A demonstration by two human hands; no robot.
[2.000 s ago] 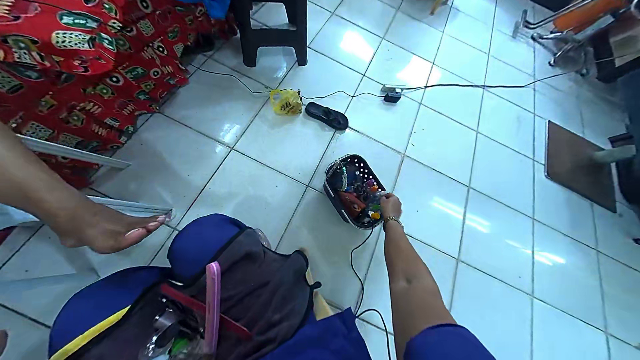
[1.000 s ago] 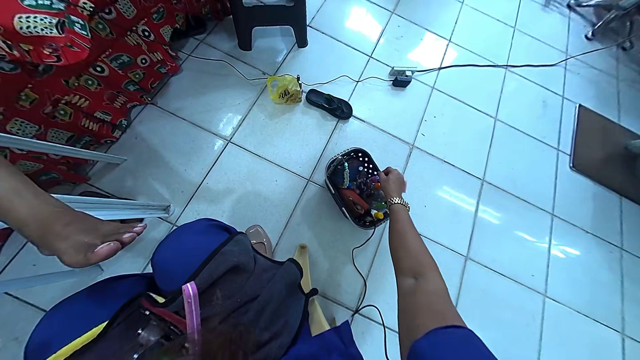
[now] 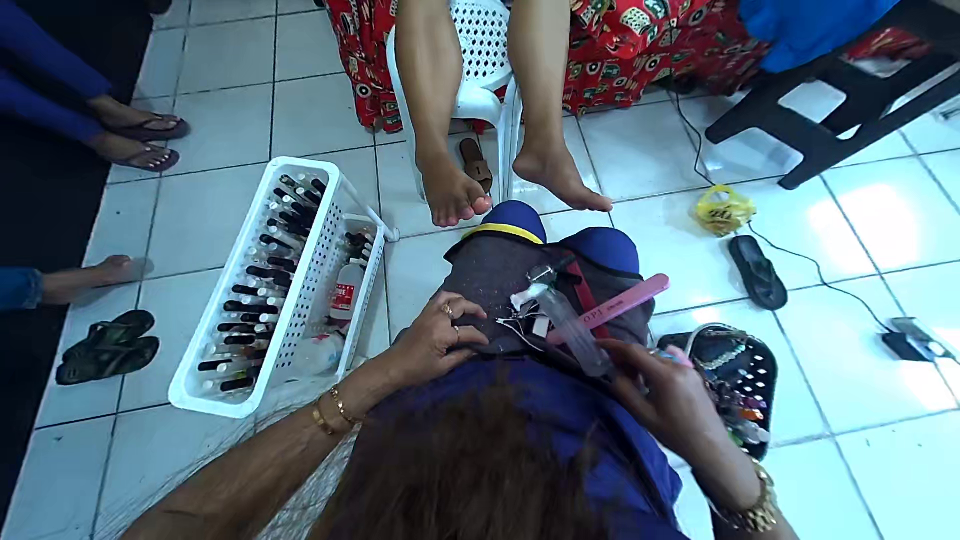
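Observation:
My left hand (image 3: 442, 334) rests on the dark cloth (image 3: 484, 270) over my lap, fingers bent, with nothing seen in it. My right hand (image 3: 660, 379) is at the lap's right side beside a clear plastic tube or bottle (image 3: 574, 334); a small pink and blue item shows at its fingers, and its exact grip is unclear. A pink nail file (image 3: 626, 300) lies across the lap, next to a white-and-clear item and thin white wires. Another person's bare feet (image 3: 450, 191) are just beyond my knees, in front of a white plastic chair (image 3: 484, 45).
To the left stands a white basket (image 3: 292, 292) of nail polish bottles, with a bottle in its side compartment. A black basket (image 3: 739, 352) of small items is at my right. Slippers (image 3: 757, 271), a yellow bag (image 3: 724, 210), a cord and a black stool (image 3: 832, 82) are farther right.
The view has swung left, bringing the white basket and both of the other person's feet into sight. My right hand has moved from the black basket to my lap. My left hand has come into view.

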